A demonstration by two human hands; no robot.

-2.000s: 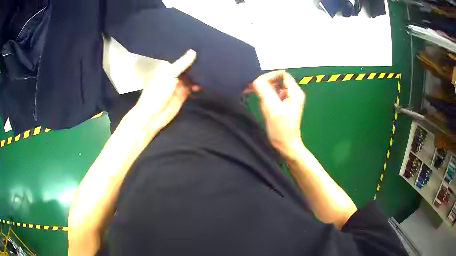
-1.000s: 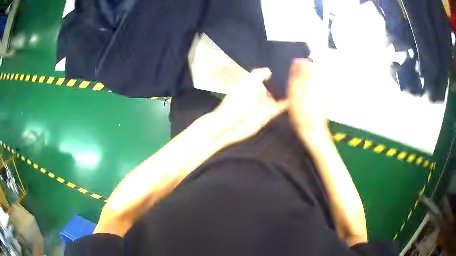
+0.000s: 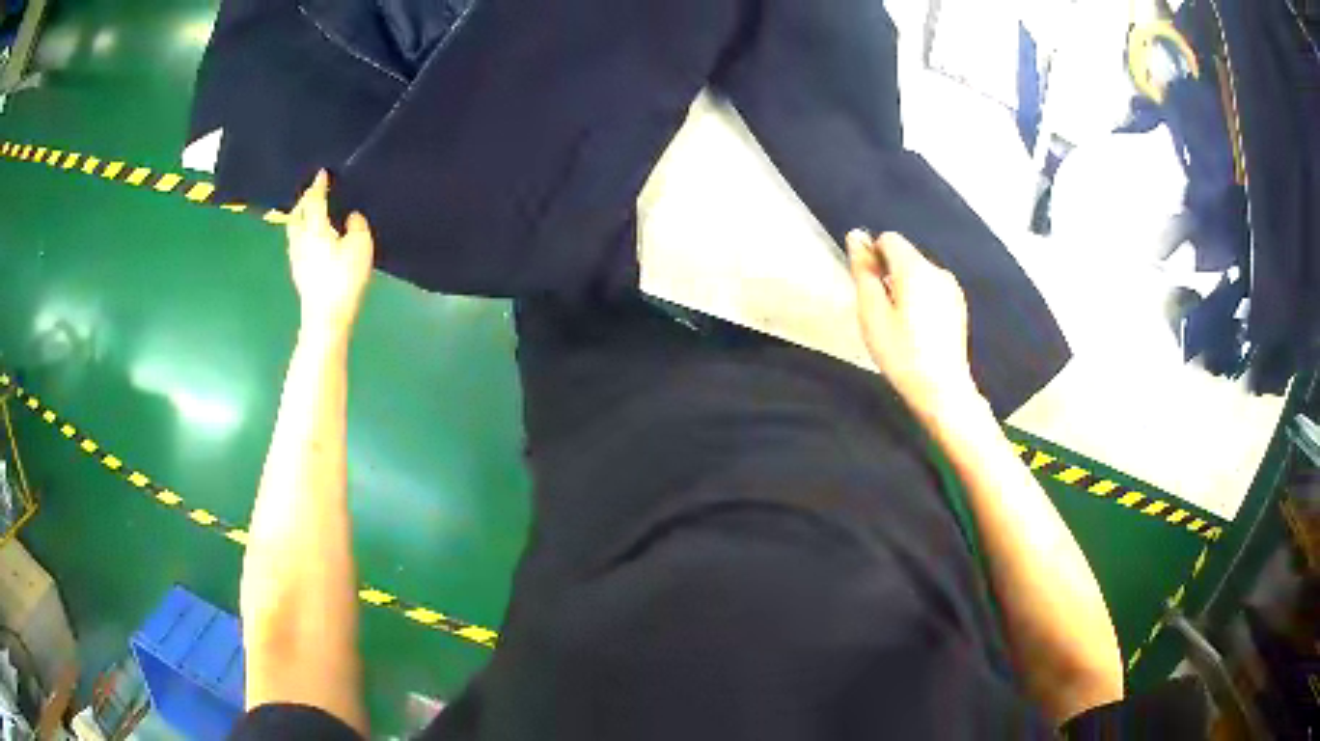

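Note:
A dark navy garment (image 3: 492, 159) lies at the upper left and hangs over the table's front edge. Pale piping lines and smoother lining (image 3: 398, 26) show in its opening. Its sleeve (image 3: 963, 253) stretches down to the right, over the table edge. My left hand (image 3: 333, 261) is at the garment's lower left edge, its index finger and thumb apart on the cloth; whether they pinch it is unclear. My right hand (image 3: 915, 311) is curled, fingertips at the sleeve's inner edge. Its palm is hidden, so I cannot tell whether a tool is in it.
The white table (image 3: 1158, 434) carries a yellow tape roll (image 3: 1160, 60), small dark scraps (image 3: 1051, 185) and a second dark garment (image 3: 1274, 159) at the right. A blue crate (image 3: 196, 659) stands on the green floor at the lower left. Yellow-black tape marks the floor.
My hands were close together at the sleeve end and are now far apart. The left hand has moved left to the garment's lower edge. The sleeve now lies extended towards the right.

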